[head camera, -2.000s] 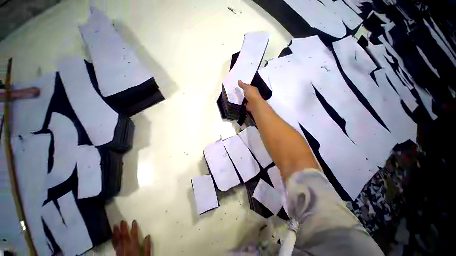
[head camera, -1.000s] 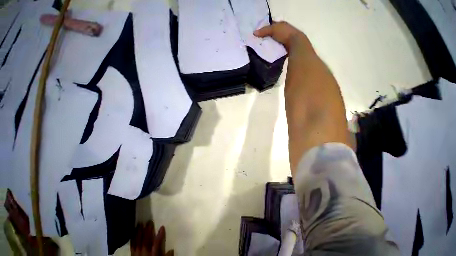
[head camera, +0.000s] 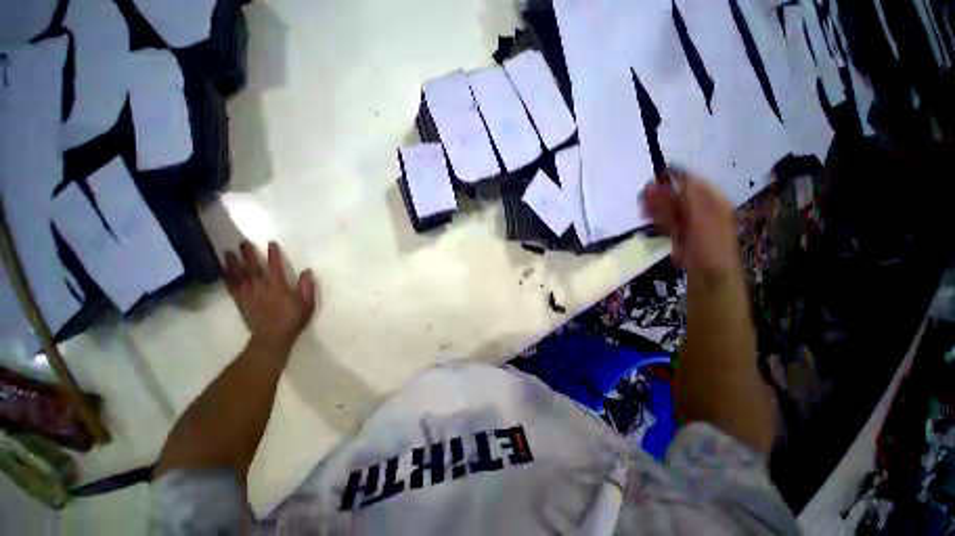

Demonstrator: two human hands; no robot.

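Observation:
My left hand point(head camera: 269, 293) lies palm down on the cream table, fingers apart, holding nothing. My right hand point(head camera: 691, 220) is blurred, at the near edge of the large white-topped panel stacks point(head camera: 618, 136); its fingers are bent and I cannot tell if it holds anything. Small white-topped dark bundles point(head camera: 461, 126) stand side by side left of those panels, with a small separate rectangular bundle point(head camera: 427, 183) at their lower left. More dark bundles with white tops point(head camera: 162, 115) stand at the left.
A wooden yardstick point(head camera: 37, 319) lies at the left edge. A dark red weight point(head camera: 42, 408) and a yellowish one point(head camera: 31, 466) are at the lower left. A blue bucket point(head camera: 586, 361) with scraps stands below the table edge. Scraps cover the floor at the right.
My right hand has let go of the narrow bundle placed against the left group and moved back to the right. My left hand shows more fully on the table. The view has shifted toward the near edge.

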